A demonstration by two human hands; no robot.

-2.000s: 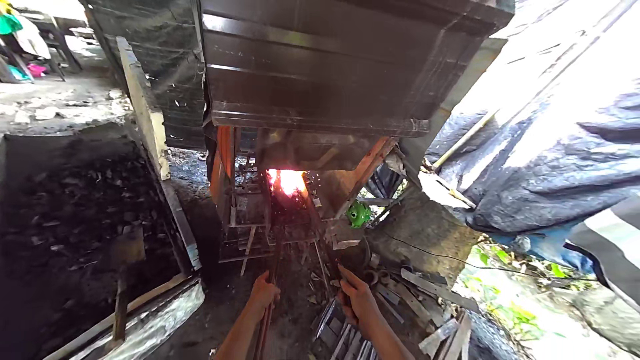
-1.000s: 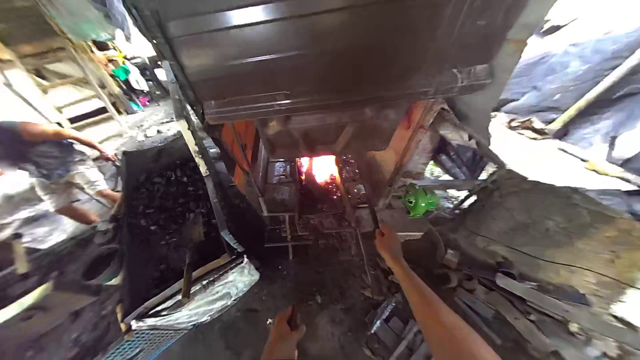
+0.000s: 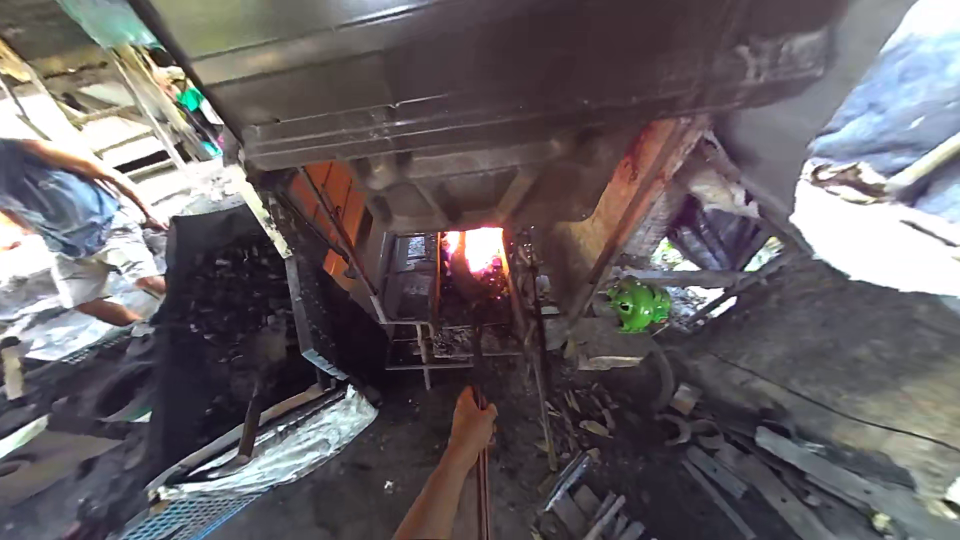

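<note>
My left hand is closed around a long, thin metal tool, whose shaft runs back to the bottom edge and forward toward the forge opening; its kind is unclear. Bright burning coals glow in the forge, beneath a dark sheet-metal hood. The tool's far end is lost in the dark and glare. My right hand is out of view. Beside the coals, on the right, long metal rods lean with their lower ends toward the floor.
A bin of charcoal with a handled tool stands on the left. A green blower-like device sits right of the forge. Metal strips and scraps litter the floor at right. A person is at the far left.
My left hand has moved forward toward the forge, holding the long tool. My right hand, beside the forge front a second ago, has left the view. The person at left appears since the earliest frame.
</note>
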